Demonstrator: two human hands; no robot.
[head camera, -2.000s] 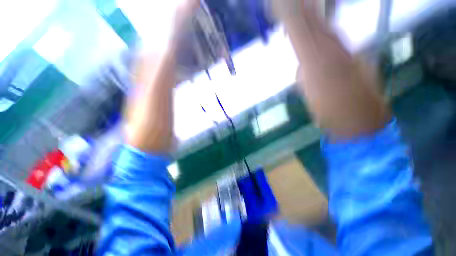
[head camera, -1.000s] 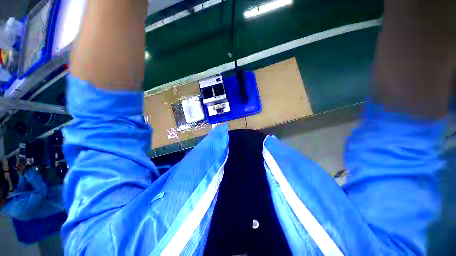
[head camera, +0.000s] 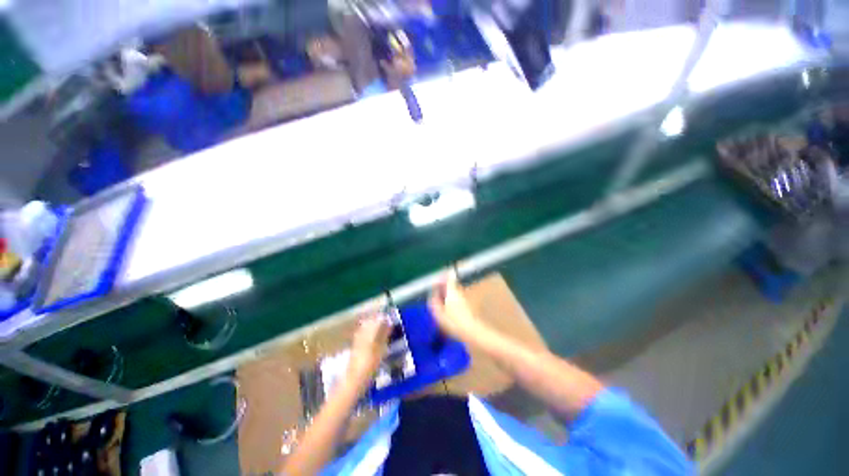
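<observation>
A shallow blue tray (head camera: 445, 364) lies on a brown cardboard sheet (head camera: 510, 337) in front of me, with a silver-and-black metal box (head camera: 402, 358) at its left part. My left hand (head camera: 371, 333) is at the left upper side of the metal box; blur hides whether it grips it. My right hand (head camera: 451, 309) is over the tray's upper right, fingers pointing up, near a thin dark line at the fingertips. Whether it holds something is unclear. A white box (head camera: 333, 370) in shiny clear wrap is partly behind my left forearm.
A raised white surface (head camera: 316, 153) runs across, with a blue-rimmed parts tray (head camera: 119, 244) at left. Pale cable coils (head camera: 216, 333) and black units (head camera: 70, 448) are on the green bench at left. Yellow-black floor tape (head camera: 759, 376) is at right. A person's hand (head camera: 400, 63) shows beyond the surface.
Both my hands have come down from the upper picture edge to the metal box and tray. The view has tilted up, showing the raised white surface and the floor at right.
</observation>
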